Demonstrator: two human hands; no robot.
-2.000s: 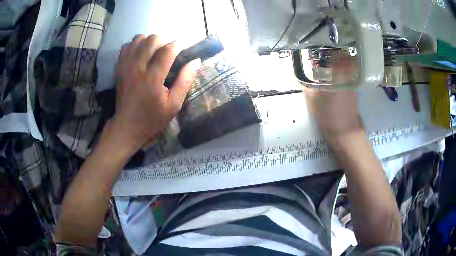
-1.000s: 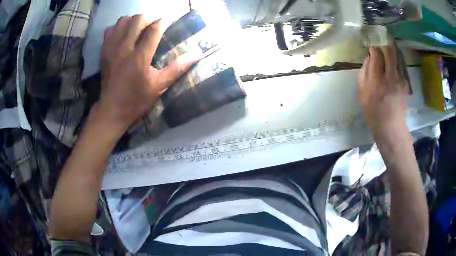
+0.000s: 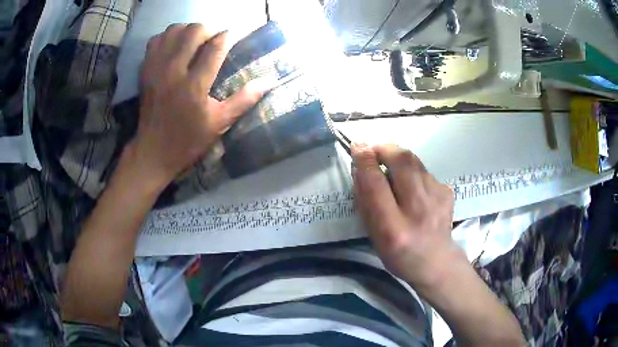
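Observation:
A dark checked plaid piece (image 3: 281, 139) lies on the white sewing machine table, its right edge near the bright lamp glare. My left hand (image 3: 186, 101) lies on it, with the thumb and fingers pressing on the cloth. My right hand (image 3: 403, 203) is closed around a small tool, likely the thread snips (image 3: 343, 139). Their thin dark blades point up and left and reach the lower right edge of the plaid piece. The handles are hidden in my fingers. Whether the blades touch the cloth is unclear.
The sewing machine head (image 3: 505, 47) stands at the upper right. A flat brown tool (image 3: 549, 122) and a yellow box (image 3: 587, 135) lie at the right. A printed ruler (image 3: 271, 215) runs along the front edge. More plaid fabric (image 3: 88, 115) is piled at left and on the lap.
My right hand has moved from beside the machine at right to the plaid piece's right edge, now with the snips in it. My left hand stays on the cloth, slightly shifted in view.

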